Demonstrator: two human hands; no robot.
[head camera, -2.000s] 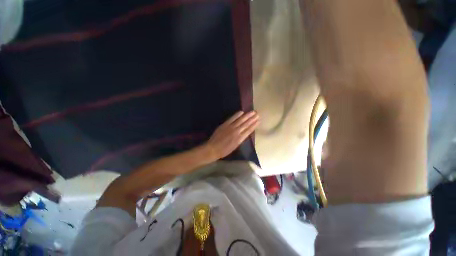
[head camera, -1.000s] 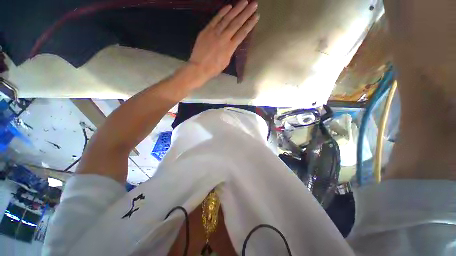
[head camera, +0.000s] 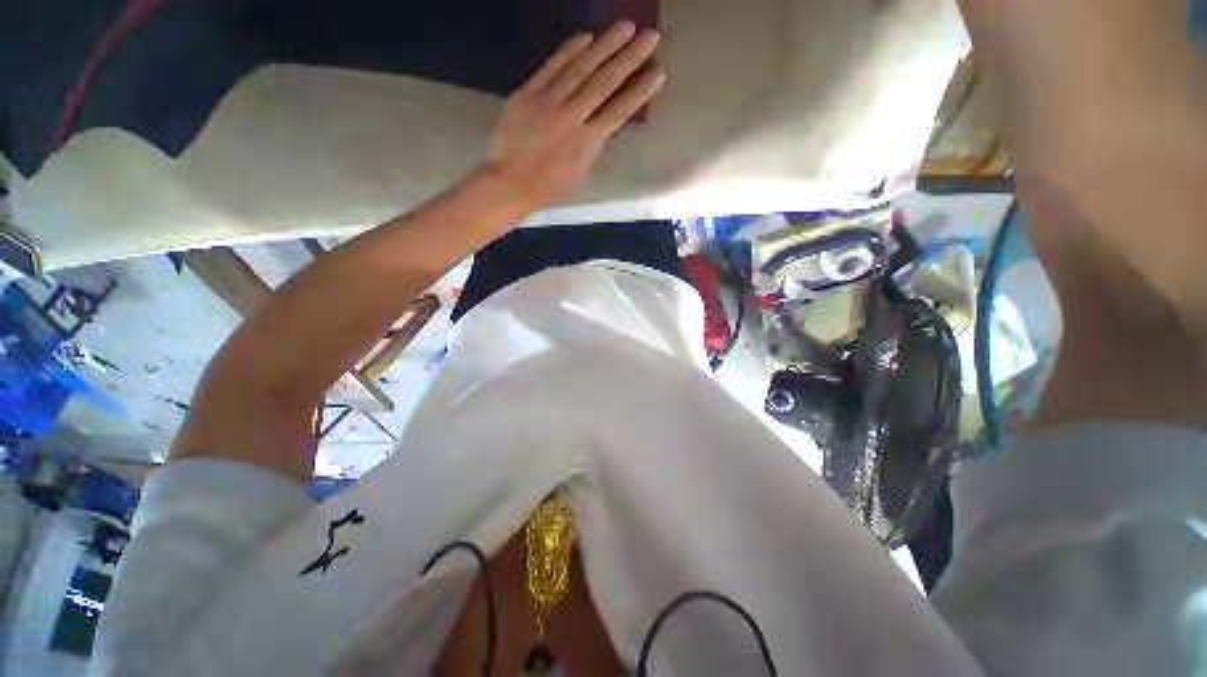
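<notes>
A black garment panel (head camera: 384, 40) lies flat across the top left, its near edge shaped in curves. A thin maroon line (head camera: 99, 60) runs on it at the left. My left hand (head camera: 563, 119) lies palm down with fingers apart on the panel's right end, where a maroon strip (head camera: 642, 16) shows beside the fingers. My right forearm reaches up along the right edge; my right hand is cut off by the top of the picture. No iron is in view.
The cream table cover (head camera: 781, 106) lies under the panel. A brown board (head camera: 973, 159) is at the table's right end. A blue-green hose (head camera: 986, 331) hangs beside my right arm. Below are a black fan-like object (head camera: 913, 410), a wooden piece (head camera: 225, 280) and blue items at the left.
The panel and table sit higher in the picture, and more floor shows. My left hand stays on the panel's right end. The yellow hose beside my right arm no longer shows.
</notes>
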